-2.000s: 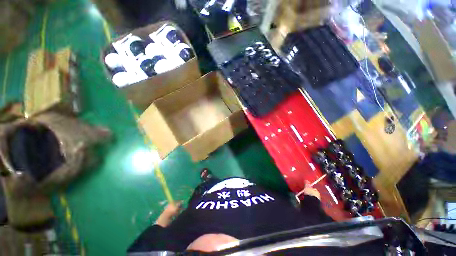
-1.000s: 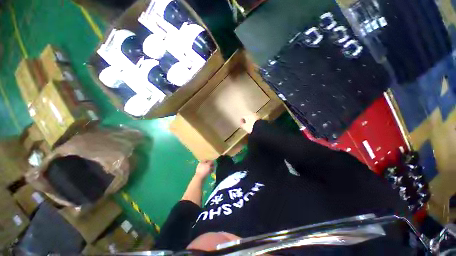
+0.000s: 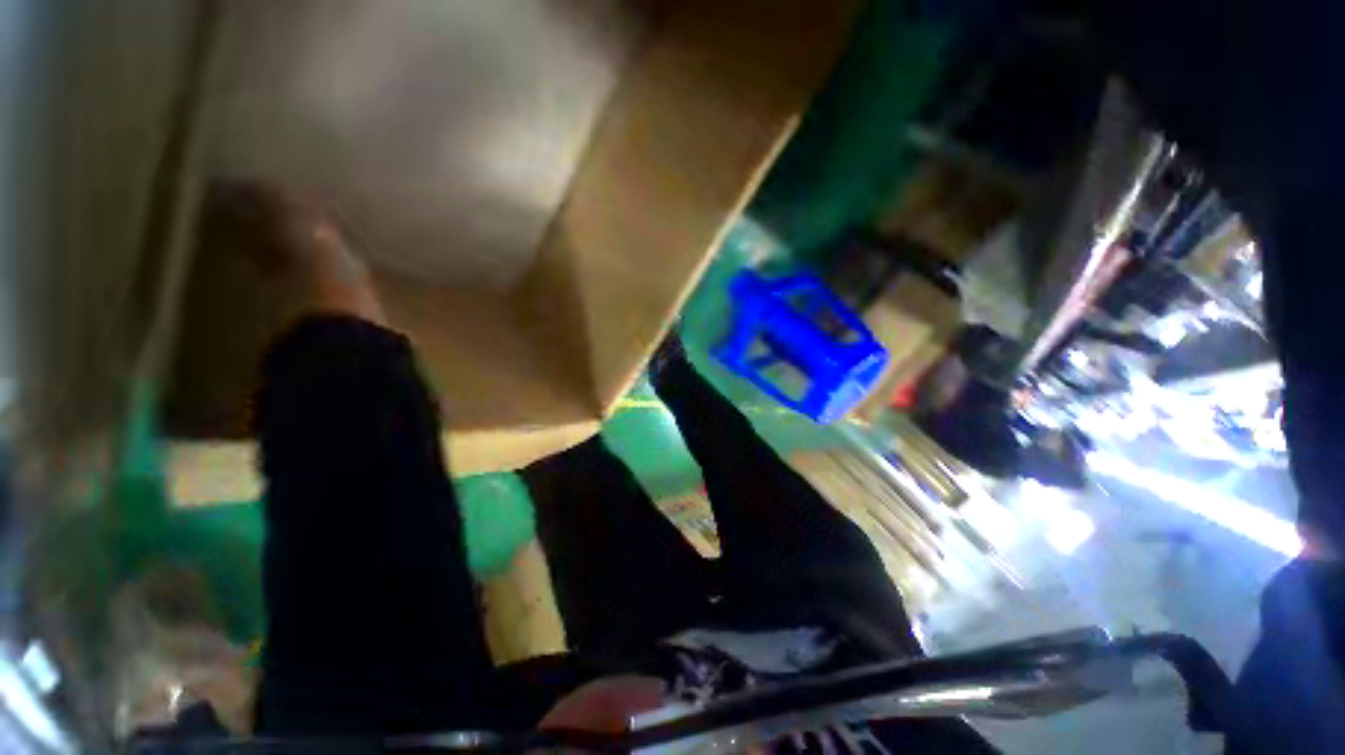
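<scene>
A large open brown carton (image 3: 664, 192) fills the upper left of the view, close to me. Its inside is pale and blurred. A black-sleeved arm, by its place my left, reaches up into the carton from the lower left. My left hand (image 3: 328, 263) is blurred and partly in shadow low inside the carton. Its fingers do not show clearly, and I cannot tell whether it holds anything. My right hand is not in view.
A blue plastic stool (image 3: 808, 342) stands on the green floor right of the carton. My dark-trousered legs are below it. Brown boxes are behind the stool. Bright, blurred shapes fill the right side, with a dark shape at the edge.
The view has swung down and close over the carton, which looks much larger. The bench, red mat and white units have left the view. The blue stool has come in.
</scene>
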